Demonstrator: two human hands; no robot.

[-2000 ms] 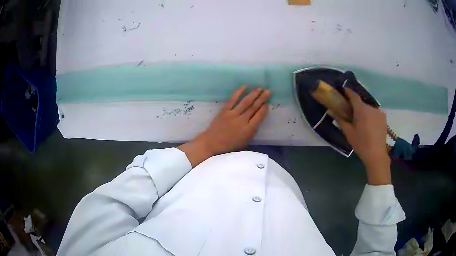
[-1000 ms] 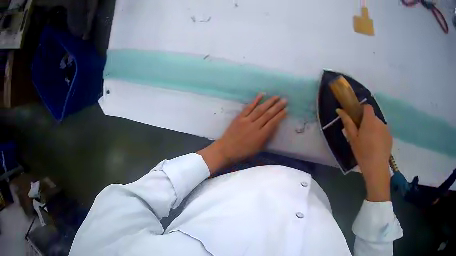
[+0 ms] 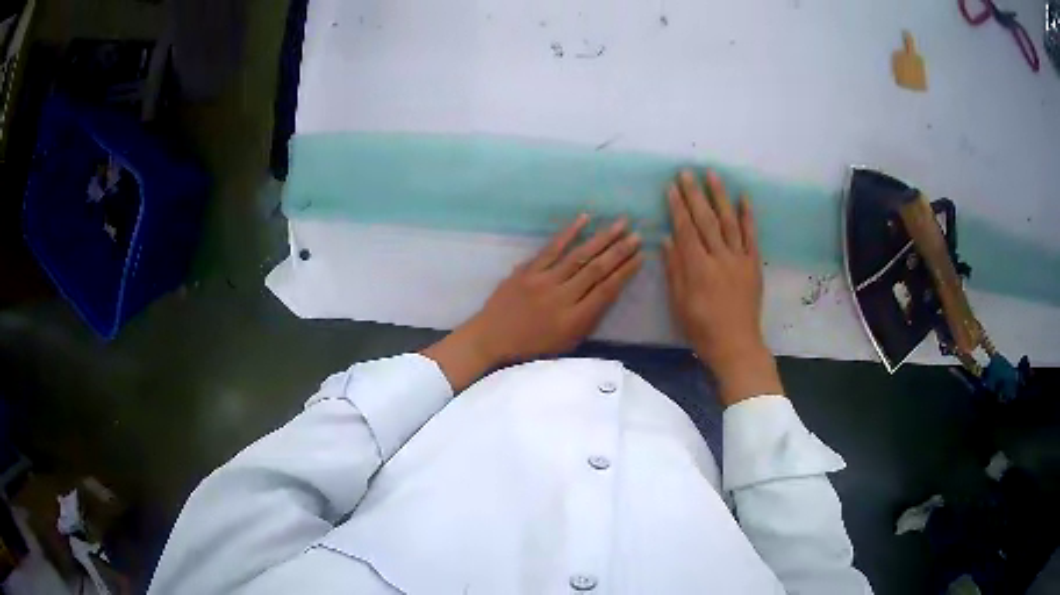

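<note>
A pale sea-green fabric strip (image 3: 442, 180) lies flat along the white-covered pressing table. My left hand (image 3: 552, 291) rests palm down, with its fingertips at the strip's near edge. My right hand (image 3: 715, 267) lies palm down beside it, with its fingers spread a little on the strip. Neither hand grips anything. The dark steam iron (image 3: 901, 273) with a tan wooden handle stands to the right of my right hand, over the strip and the near part of the table, with no hand on it.
The white table cover (image 3: 465, 70) has pen marks. A mustard-yellow template (image 3: 909, 64) and red-looped snips (image 3: 1009, 29) lie at the far right. A blue bin (image 3: 110, 215) stands on the floor past the left table end. Scraps lie on the floor at lower left and right.
My right hand has let go of the iron and moved left onto the strip beside my left hand. The iron now stands farther right. The camera view has also shifted.
</note>
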